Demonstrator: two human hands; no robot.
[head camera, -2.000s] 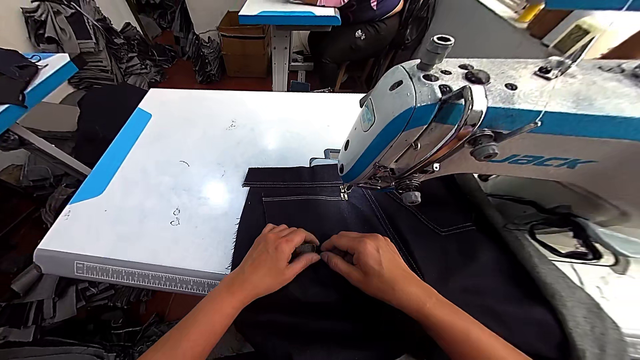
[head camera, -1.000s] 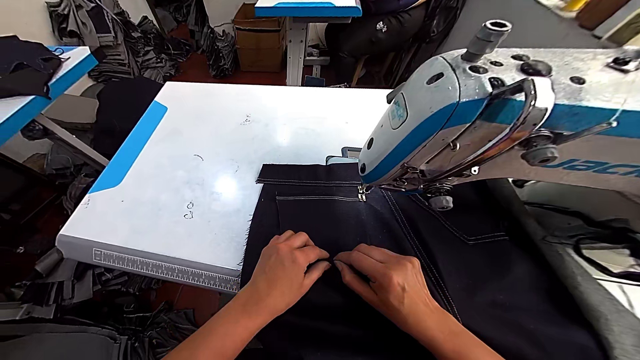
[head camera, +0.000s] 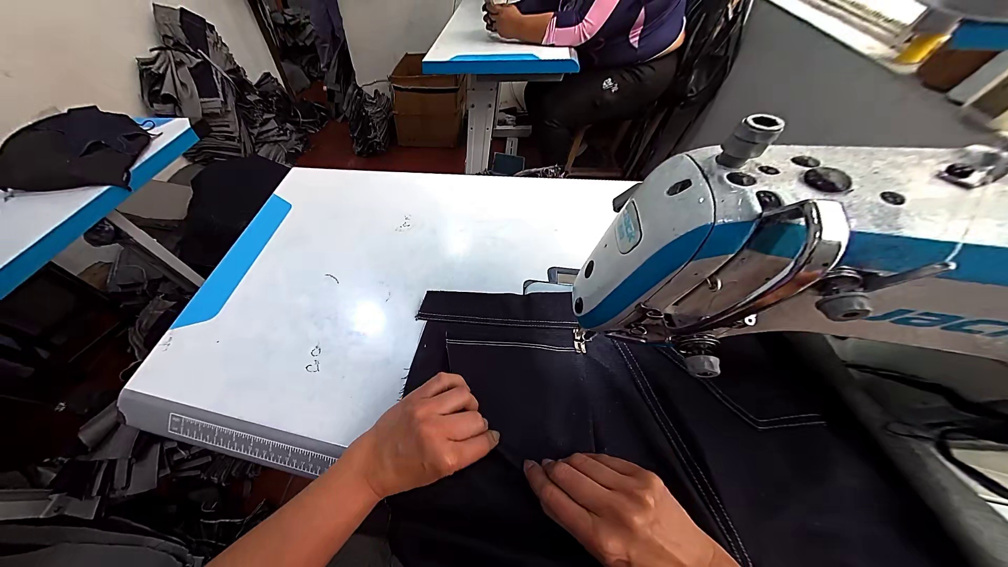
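Note:
Dark denim trousers with white topstitching (head camera: 512, 386) lie across the table of a Jack sewing machine (head camera: 787, 244). Near the back pocket's upper corner, the metal presser foot (head camera: 580, 340) sits on the cloth, its needle not clearly visible. My left hand (head camera: 437, 437) pinches the denim at the left side of the pocket, thumb and fingertips together. Lower and to the right, my right hand (head camera: 618, 508) rests on the denim, fingertips bent onto the cloth; whether it grips a fold is hard to tell. A second stitched pocket (head camera: 764, 394) shows right of the double seam.
The white table (head camera: 260, 315) has a ruler strip (head camera: 252, 445) along its front edge. Another table with dark cloth (head camera: 71, 150) stands at the left. Behind, a person (head camera: 614, 47) sits at a further table, beside a cardboard box (head camera: 427, 102). Cloth bundles lie on the floor.
My hands, close together before, are now farther apart: the left is higher up the cloth, the right lower. The bunched cloth between them two seconds ago lies flatter. The view has shifted somewhat.

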